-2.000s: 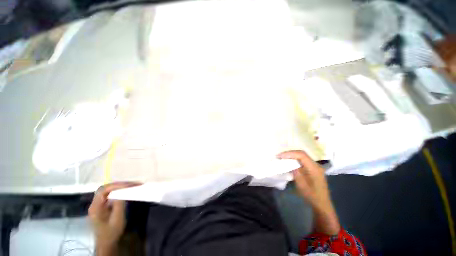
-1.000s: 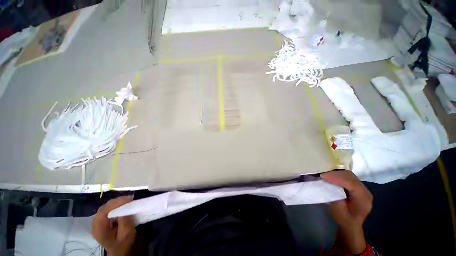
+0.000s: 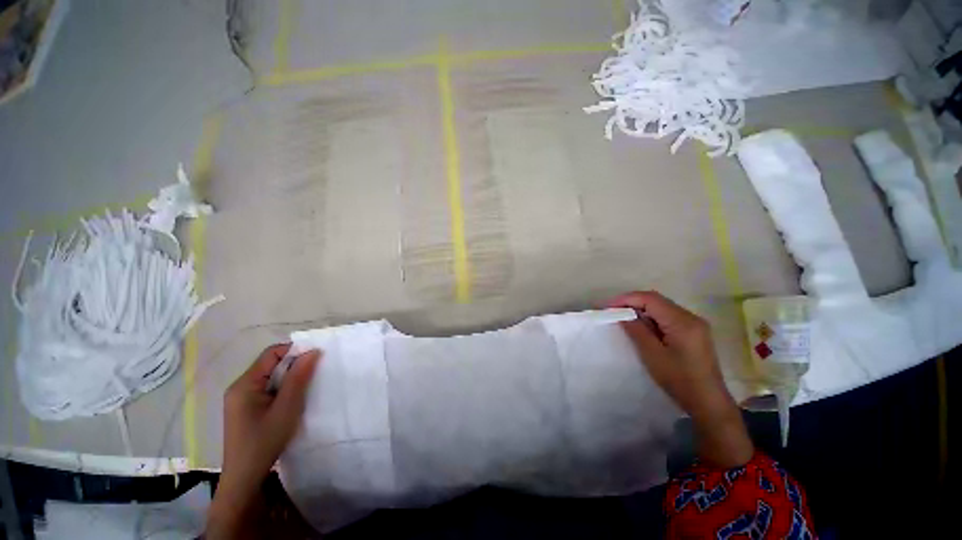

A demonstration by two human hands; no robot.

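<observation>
A cut panel (image 3: 475, 406) of thin white fabric is held spread between my two hands. Its upper part lies over the front of the table and its lower part hangs at the table edge. My left hand (image 3: 269, 406) is closed on the panel's upper left corner. My right hand (image 3: 670, 348) pinches the upper right corner, where a narrow folded end shows. The top edge between the hands dips in a shallow curve. A glue bottle (image 3: 778, 338) with diamond hazard labels lies to the right of my right hand, its nozzle pointing toward me.
A bundle of cut tapes (image 3: 106, 316) lies on the left. A smaller tape pile (image 3: 665, 84) is at the back right. Finished panels (image 3: 854, 311) in a white U shape lie at the right edge. Yellow marking lines (image 3: 454, 179) cross the table.
Both hands have raised the panel from below the table edge up onto the table front, and it now hangs open between them. The view has shifted closer to the table.
</observation>
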